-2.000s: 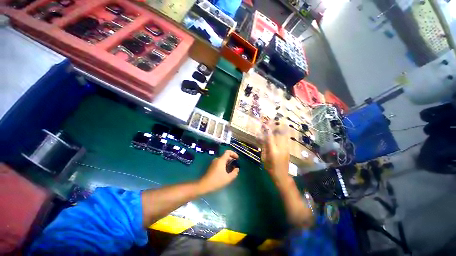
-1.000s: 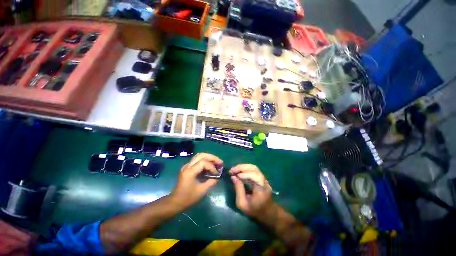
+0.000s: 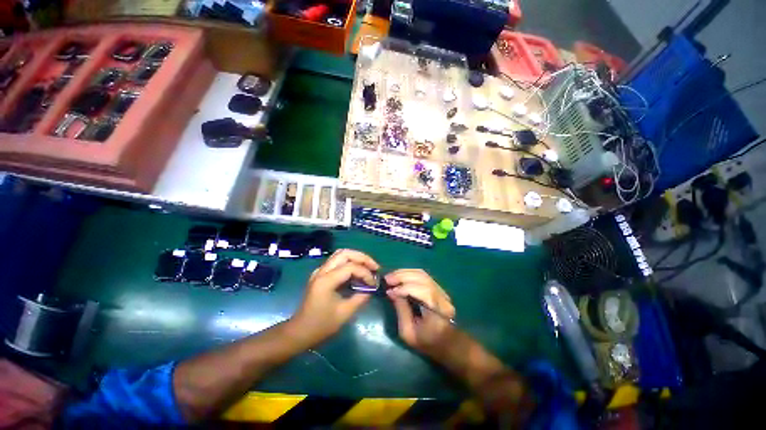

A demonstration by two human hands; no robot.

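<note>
My left hand [image 3: 334, 296] holds a small dark watch unit [image 3: 364, 285] with a bright metallic edge in its fingertips, above the green mat [image 3: 336, 357]. My right hand [image 3: 422, 311] is close to its right side and holds a slim tool [image 3: 434, 312], whose rear end sticks out to the lower right. The right fingertips are at the unit's right end; whether the tool's tip touches it is hidden by the fingers. The tool's exact kind cannot be told. Two rows of black watch units or screens [image 3: 227, 273] with white labels lie left of my hands.
Ahead are a wooden parts board [image 3: 403, 189], a white compartment tray [image 3: 296, 212], a row of thin tools [image 3: 391, 228] and a green-topped item [image 3: 443, 228]. Pink foam trays [image 3: 160, 138] stand at left, a wire spool [image 3: 42, 326] at far left. A black fan [image 3: 579, 254] and tape rolls [image 3: 616, 314] are at right.
My right hand has come down from over the parts board to the unit in my left hand and holds a slim tool. In the last second the hands have drawn slightly closer together.
</note>
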